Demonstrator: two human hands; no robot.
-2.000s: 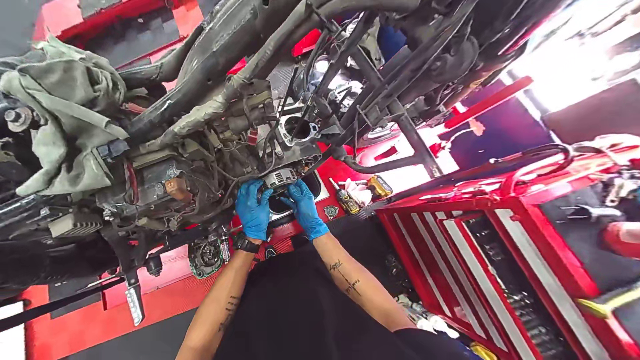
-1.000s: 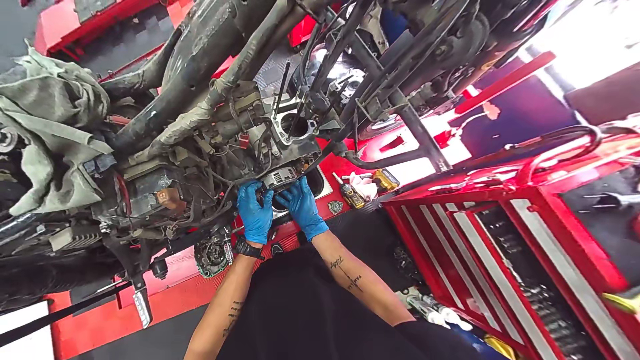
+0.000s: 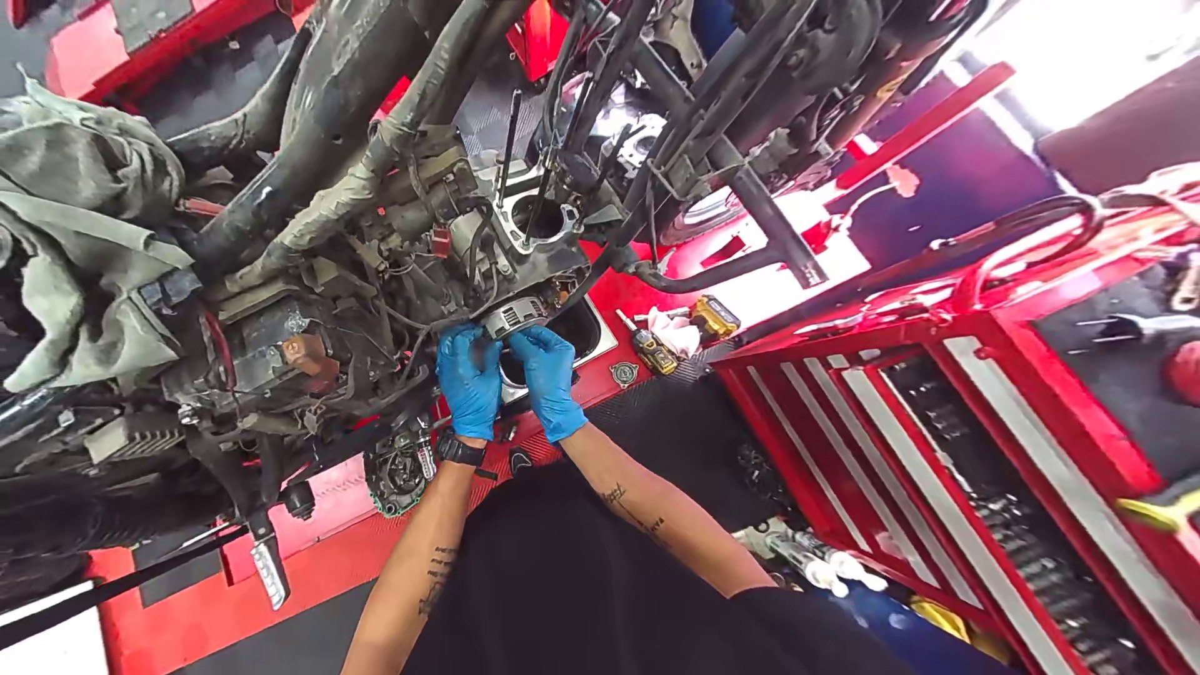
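Observation:
Both my hands wear blue gloves and work at the lower side of a motorcycle engine. My left hand is at the left end of a round, slotted metal engine part, its fingers bent. My right hand touches the same part from below with its fingertips. Whether either hand grips it is hard to tell, as the fingertips are partly hidden. Above the part, the open cylinder bore shows, with upright studs beside it. Behind my hands lies a dark opening with a pale rim in the red lift table.
An engine cover lies left of my left wrist. A yellow-black tool, a crumpled cloth and a yellow battery pack are right of my hands. A red tool cabinet stands at right. A grey rag hangs on the frame; a footpeg sticks out.
Both hands stay at the slotted engine part, with only small finger shifts. The view has moved slightly.

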